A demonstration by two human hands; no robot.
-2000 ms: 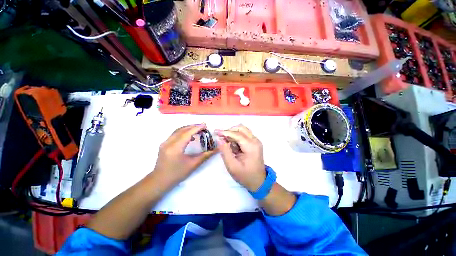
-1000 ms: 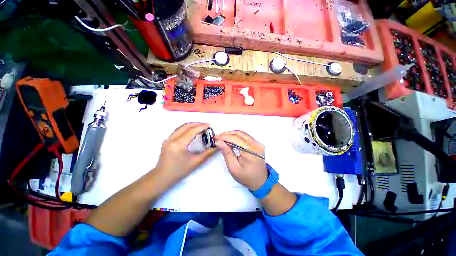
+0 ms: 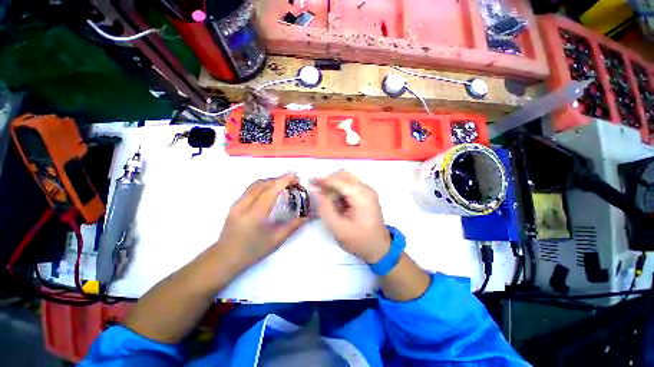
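My left hand [image 3: 251, 223] holds a small silver-white device housing [image 3: 297, 201] with dark insides between thumb and fingers, above the white sheet [image 3: 265, 276]. The housing is tilted, with its open side towards my right hand. My right hand [image 3: 356, 218] is just right of the housing, fingers curled and blurred. A dark patch shows between its fingers, but I cannot make out whether it is a tool.
A grey electric screwdriver [image 3: 120, 218] and orange multimeter [image 3: 59, 168] lie at left. A small black part [image 3: 201, 137] is at upper left. A red parts tray [image 3: 308, 149] lies behind my hands. A tape-wrapped round container [image 3: 459, 180] stands at right, before a long translucent strip [image 3: 543, 106].
A second ago thin tweezers showed across my right hand; now they cannot be made out. My right hand's fingertips have come slightly away from the housing. My left hand keeps its hold.
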